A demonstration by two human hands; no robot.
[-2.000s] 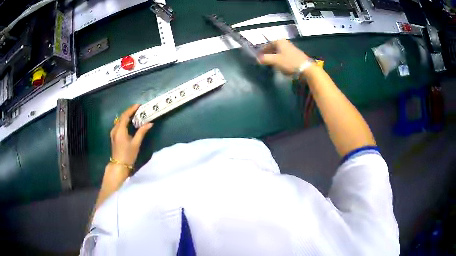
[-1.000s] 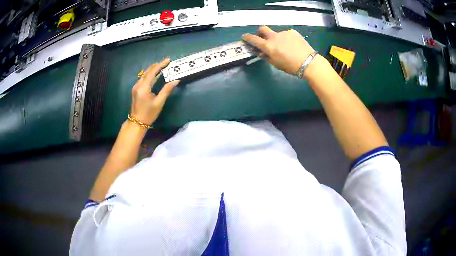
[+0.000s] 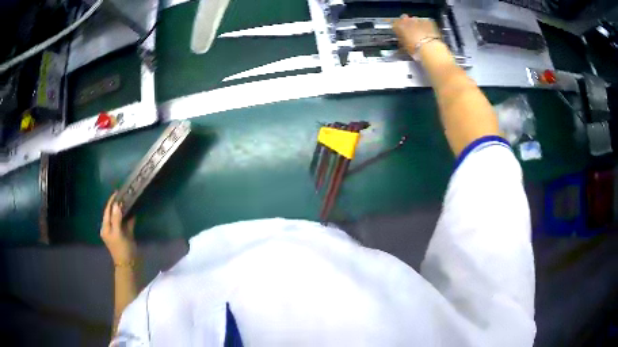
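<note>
My left hand (image 3: 118, 227) holds one end of a fixture bar (image 3: 153, 167) at the left. The bar is long and narrow with a row of round studs, and it is tilted with its far end pointing away from me. My right hand (image 3: 415, 32) is stretched out at the top, over the machine base (image 3: 342, 81). Its fingers are small and blurred at the bars in the opening, so I cannot tell whether they grip anything. A stack of fixture bars (image 3: 54, 196) stands at the far left.
A hex key set (image 3: 339, 141) in a yellow holder lies on the green bench, with a single hex key (image 3: 379, 157) beside it. A plastic bag (image 3: 516, 122) is at the right. Red buttons (image 3: 105, 120) sit on the silver frames. White strips (image 3: 271, 68) lie behind the frame edge.
My right hand has left the fixture bar and moved far forward and right to the machine base. My left hand has moved left with the bar, now angled more steeply. The view has shifted.
</note>
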